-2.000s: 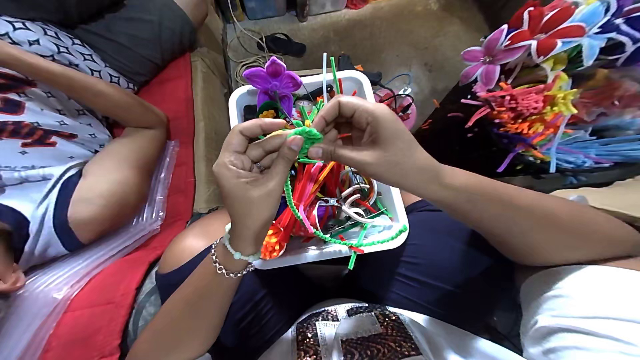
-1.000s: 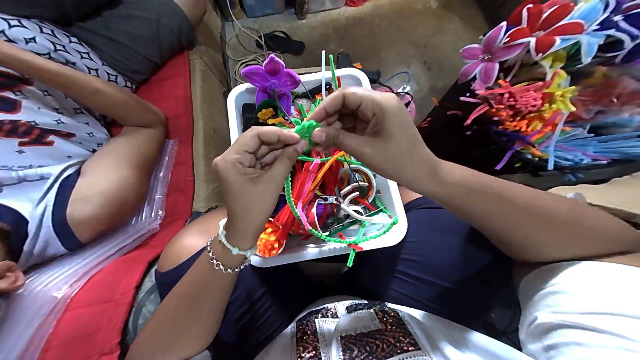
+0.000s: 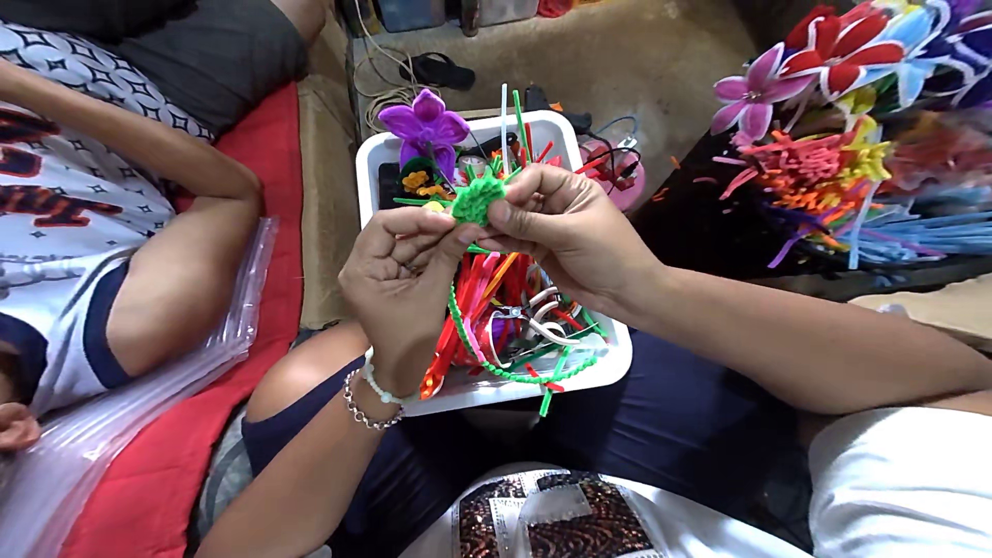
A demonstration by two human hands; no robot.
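Observation:
A small green coil of twisted pipe cleaner (image 3: pixel 476 200) is pinched between my two hands above a white plastic tray (image 3: pixel 616 372). My left hand (image 3: pixel 407 271) grips its left and lower edge with thumb and finger. On its right side, the thumb and fingers of my right hand (image 3: pixel 570 229) hold it. A long twisted green strand (image 3: pixel 465 333) hangs below my hands and curves right over the tray, with short red and green pieces crossing near its end. Under it lie red pipe cleaners (image 3: pixel 446 349) and scissors with white handles (image 3: pixel 552 329), partly covered.
A purple pipe-cleaner flower (image 3: pixel 426 128) stands at the tray's back left. Colourful pipe-cleaner flowers (image 3: pixel 837 58) and cut pieces (image 3: pixel 814 167) are at the right. Another person (image 3: pixel 163 271) lies at the left on red cloth (image 3: pixel 267 155), beside clear plastic sleeves (image 3: pixel 155 411). A black slipper (image 3: pixel 438 71) lies beyond.
The green coil has been turned between my fingers and its flat, ridged face now shows more. Both hands have stayed over the tray, with slightly shifted fingers.

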